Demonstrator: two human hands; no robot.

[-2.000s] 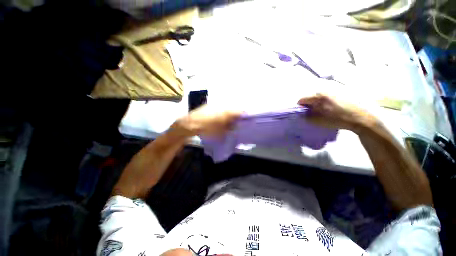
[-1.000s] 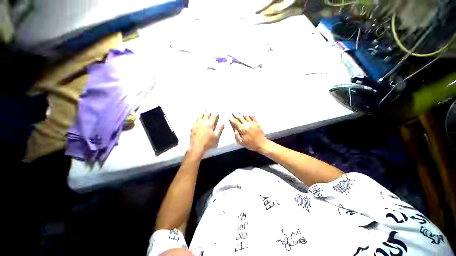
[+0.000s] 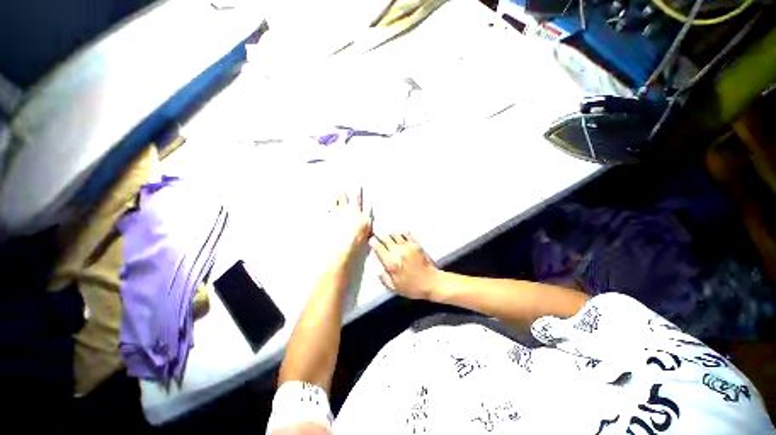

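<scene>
My left hand (image 3: 352, 219) rests on the white table near its front edge, turned partly on its side, with fingers apart. My right hand (image 3: 407, 265) lies palm down just right of it, fingers spread, its fingertips close to the left wrist. I see nothing held in either hand; glare may hide white cloth or paper under them. A stack of purple cut pieces (image 3: 157, 280) hangs over the table's left edge, with white layers beside it. A black smartphone (image 3: 248, 304) lies between the stack and my left arm.
Purple scraps (image 3: 328, 138) lie mid-table. A dark iron (image 3: 591, 136) with a cord sits at the right edge. A brown bundle (image 3: 100, 319) is under the purple stack. A white surface with a blue edge (image 3: 191, 98) stands at upper left. The white table's front edge (image 3: 510, 223) runs diagonally.
The purple cloth both hands held earlier now lies at left. Since one second ago the view has turned, and my left hand has tilted onto its side, closer to my right.
</scene>
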